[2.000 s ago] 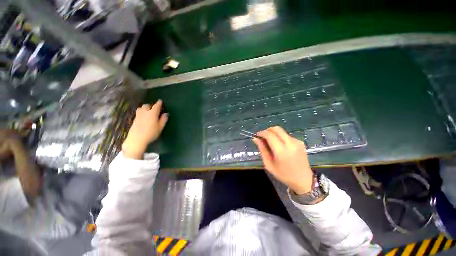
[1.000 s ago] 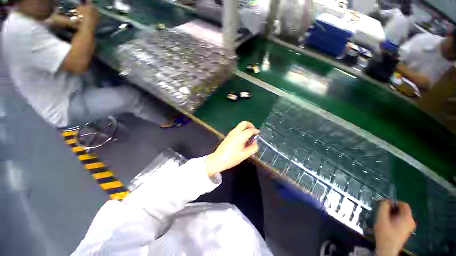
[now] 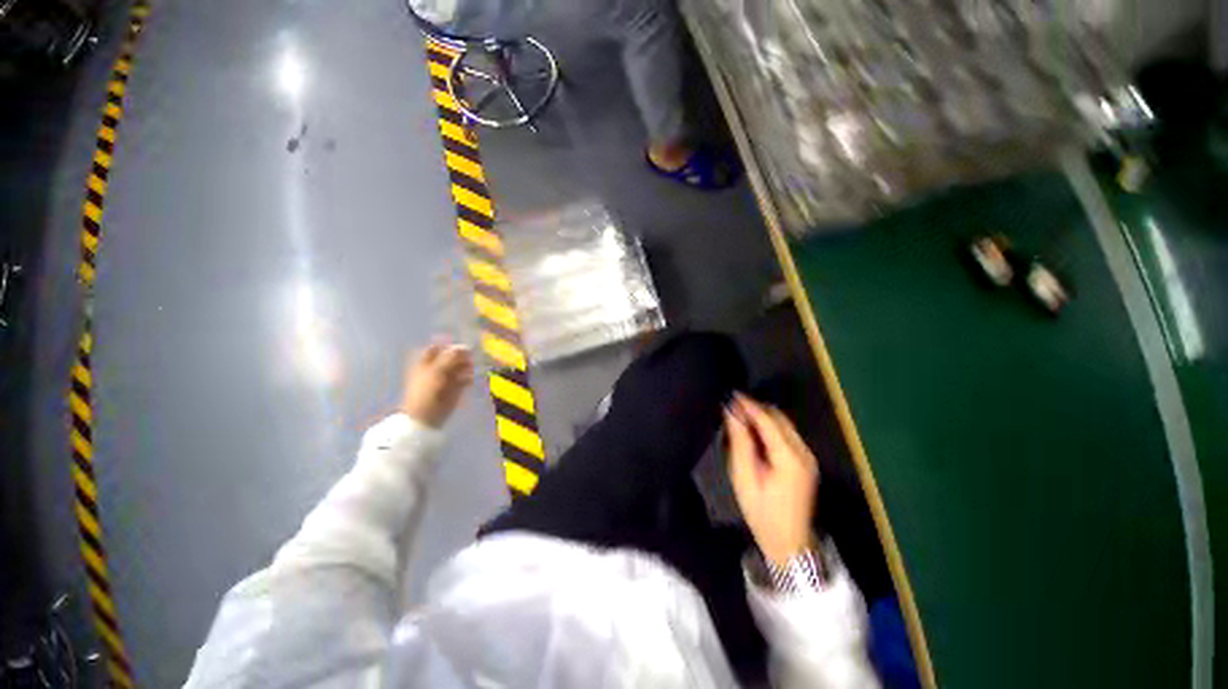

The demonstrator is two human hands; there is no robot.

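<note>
A silvery, shiny stack of clear trays (image 3: 586,283) lies on the grey floor beside the striped tape. A faint clear layer seems to reach over the tape at its left. My left hand (image 3: 438,384) is over the floor, below and left of the stack, with curled fingers. My right hand (image 3: 774,471) is over my dark trouser leg, near the bench edge, fingers bent together. A small dark spot shows at its fingertips. Blur hides whether either hand holds anything.
The green bench (image 3: 997,444) is at the right, with two small dark-and-pale units (image 3: 994,260) near its metal rail (image 3: 1145,350). A tall glossy stack of filled trays (image 3: 889,108) stands at the top. Another person's leg (image 3: 653,81) and a round stool base (image 3: 502,81) are beyond the floor stack.
The view has swung left and down to the floor. Both hands have left the bench. The clear tray that was between them no longer shows on the bench part in view.
</note>
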